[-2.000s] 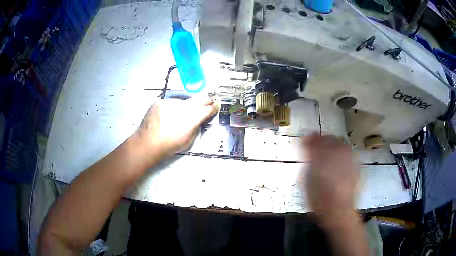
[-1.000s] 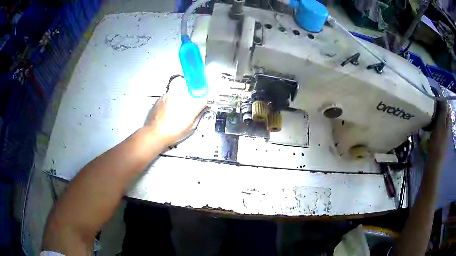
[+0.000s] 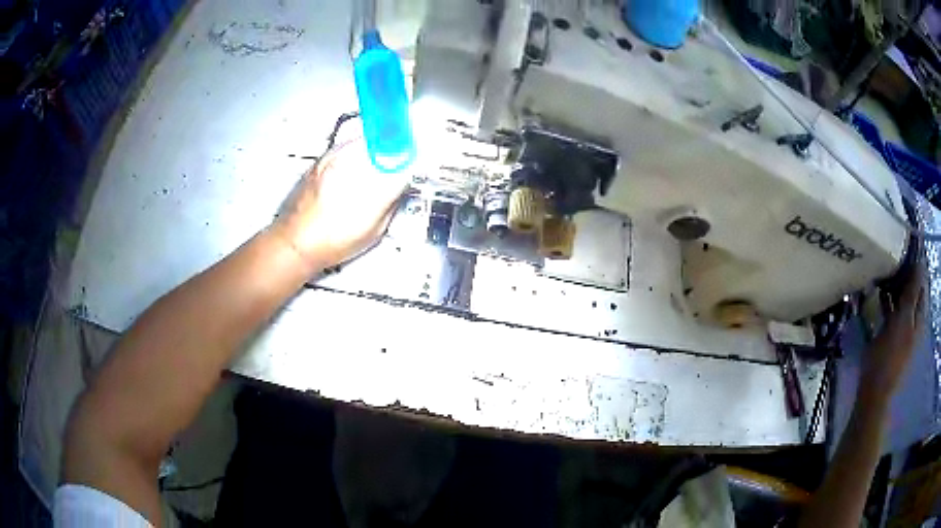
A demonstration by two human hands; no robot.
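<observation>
The off-white sewing machine [image 3: 660, 134] stands over the white table. My left hand [image 3: 346, 206] lies left of the needle area, its fingertips lost in lamp glare; whether it holds anything is hidden. My right hand [image 3: 900, 309] is at the machine's far right end, on or beside the dark handwheel [image 3: 910, 253], its fingers partly hidden and blurred. Two brass knobs [image 3: 542, 222] sit on a black bracket [image 3: 568, 170] right of the needle. The shiny needle plate [image 3: 456, 278] shows below them. No cloth is visible under the needle.
The bright blue lamp [image 3: 383, 108] hangs just above my left hand. A thin red-and-dark tool [image 3: 789, 380] lies on the table at right. The worn table edge [image 3: 413, 415] runs across the front. Pale cloth [image 3: 702, 503] shows below it. Blue baskets are at upper left.
My right hand has moved from above the table at right to the machine's far right end. My left hand stays beside the needle area. The view has shifted slightly.
</observation>
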